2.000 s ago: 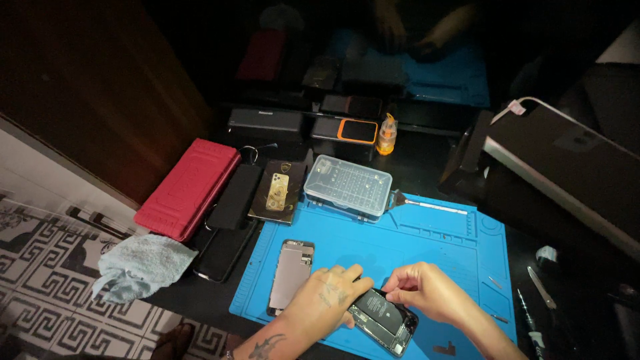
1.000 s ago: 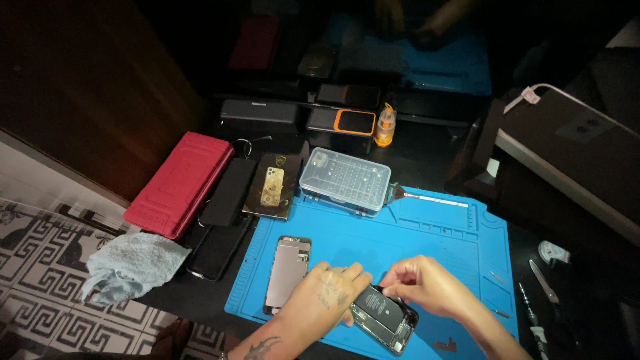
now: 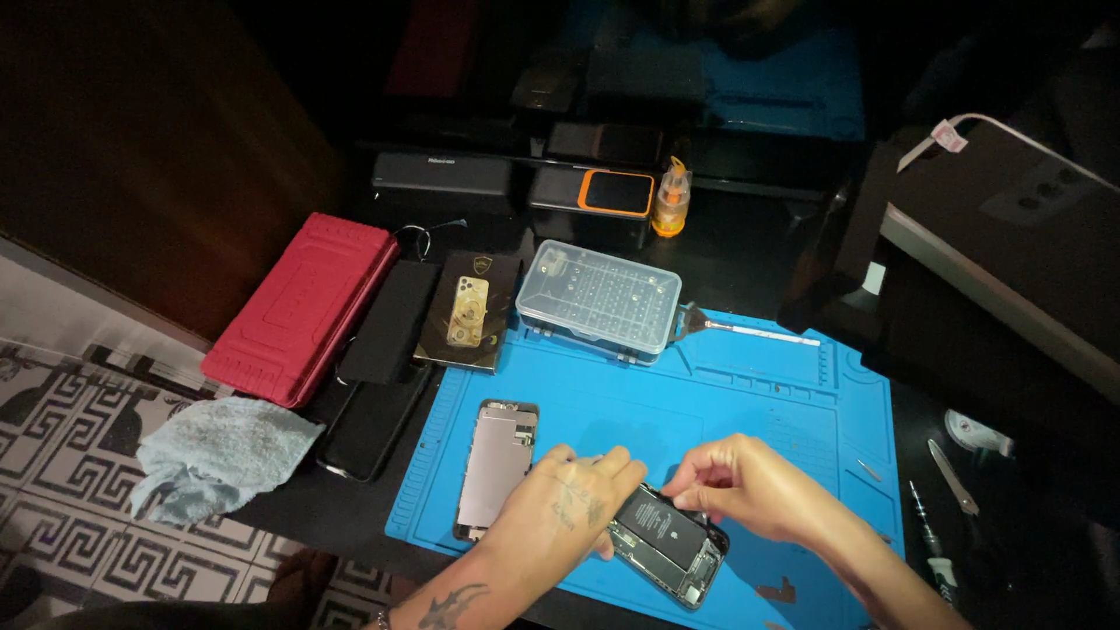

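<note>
An opened smartphone body [image 3: 669,544], with its black battery [image 3: 662,528] and inner parts showing, lies slanted on a blue silicone repair mat [image 3: 595,411]. My left hand [image 3: 573,499] grips the phone's upper left end, its thumb at the lower edge. My right hand [image 3: 731,490] has thumb and index finger pinched together at the battery's upper right edge; whatever sits between the fingertips is too small to tell. Left of my left hand lies a detached phone screen assembly [image 3: 499,464], its metal back up, partly hidden by that hand.
Behind stand a clear plastic organizer box [image 3: 599,297], a brush [image 3: 752,331] and an orange-tipped bottle [image 3: 672,201]. On the left are a red case [image 3: 302,306], a black phone box [image 3: 470,313] and a grey cloth [image 3: 227,455]. A screwdriver [image 3: 936,551] and tweezers [image 3: 954,477] lie right of the mat.
</note>
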